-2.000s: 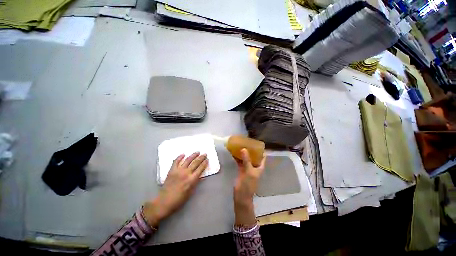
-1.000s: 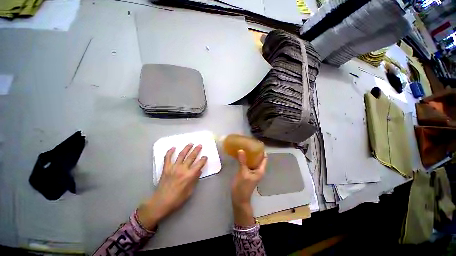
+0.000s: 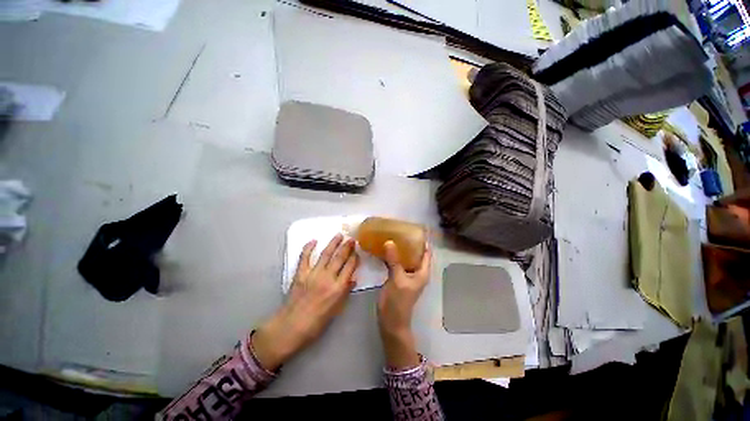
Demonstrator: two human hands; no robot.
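A white stiffener board (image 3: 300,238) lies flat on the table in front of me. My left hand (image 3: 325,279) rests on it with the fingers spread, pressing its lower part. My right hand (image 3: 401,284) grips an amber glue bottle (image 3: 391,236), held tilted over the board's right side with its nozzle end pointing left. The nozzle tip is hard to make out against the white board. A grey lining piece (image 3: 481,298) lies on a pale board to the right of my right hand.
A low stack of grey pieces (image 3: 322,144) stands behind the board. A tied bundle of grey pieces (image 3: 506,164) leans at the right, with a tied board stack (image 3: 629,70) behind it. A black cloth strip (image 3: 127,251) lies left. Khaki panels (image 3: 660,247) lie far right.
The glue bottle has moved left, from the board's right edge to over the board. My left hand stays on the board. The view has shifted slightly.
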